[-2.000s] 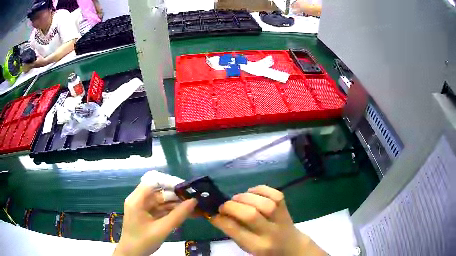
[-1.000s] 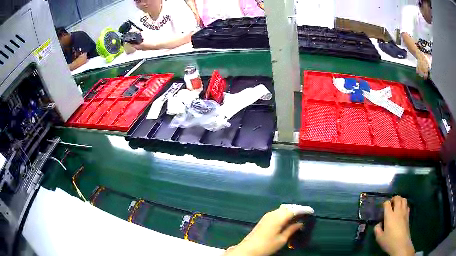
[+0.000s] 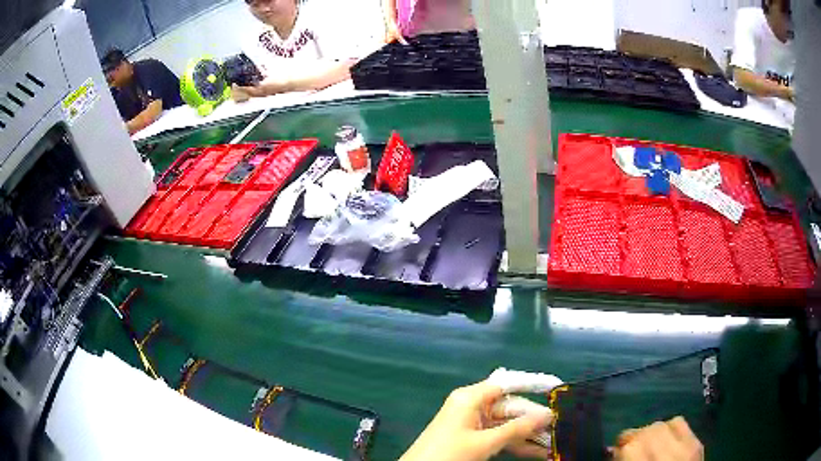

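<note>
A phone middle frame [image 3: 585, 416] lies over the green belt at the lower right, its orange strip to the left and a silver-white patch at its right end. My left hand [image 3: 486, 419] holds its orange end; white finger cots cover some fingertips. My right hand [image 3: 660, 443] is at the frame's near side, fingers curled and cut off by the bottom edge; its grip is hidden. More dark frames [image 3: 293, 411] with orange strips lie in a row at the lower left.
Across the green belt [image 3: 396, 338] lie a black tray [image 3: 464, 236] with a plastic bag [image 3: 365, 222], a bottle [image 3: 352, 151] and a red tag [image 3: 393, 163], plus red trays [image 3: 594, 239] either side. A grey post [image 3: 515, 135] stands between trays. White mat [image 3: 117, 410] at lower left. People sit opposite.
The view has swung left since the first frame. My hands have come together at one frame; my right hand has moved left and down from the frame it was touching at the right.
</note>
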